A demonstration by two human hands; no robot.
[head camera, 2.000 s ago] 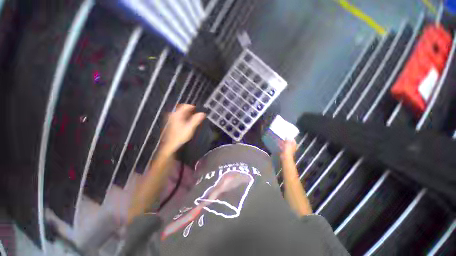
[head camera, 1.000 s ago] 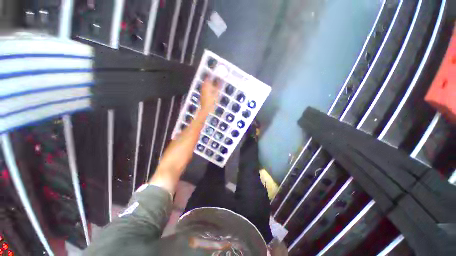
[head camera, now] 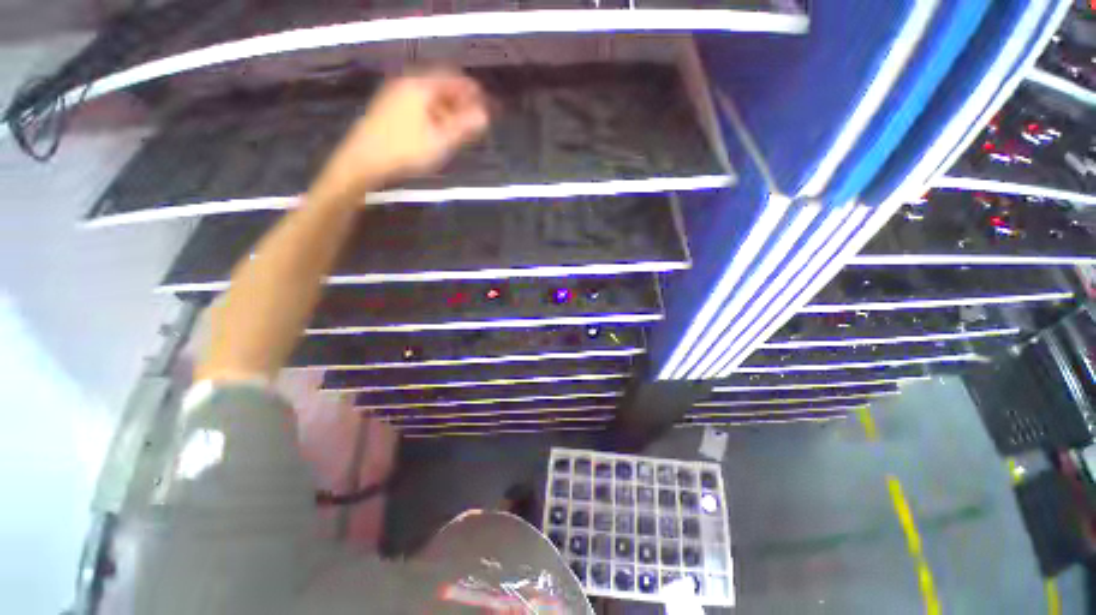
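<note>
My left hand point(head camera: 423, 120) is blurred, with curled fingers, raised over an upper dark rack shelf point(head camera: 577, 132) at the upper left. I cannot tell whether it holds anything. The white compartment tray point(head camera: 725, 559) is low in front of me, below the racks. Many of its square pockets hold small dark round units point(head camera: 647, 581); one pocket at the right shows a bright white spot. A white slip point(head camera: 683, 593) overlaps the tray's near edge at the picture's bottom. My right hand is not in view.
Blue-and-white rack panels point(head camera: 769, 282) divide the left rack from another rack at the right. Lower shelves point(head camera: 481, 322) show small red and purple lights. A cable bundle point(head camera: 42, 114) hangs at the upper left. Grey floor with yellow lines point(head camera: 910, 517) lies at the right, beside a dark object point(head camera: 1034, 402).
The view has turned towards the left rack. My left hand has moved from over the tray up to the upper shelf. The tray now appears lower in view.
</note>
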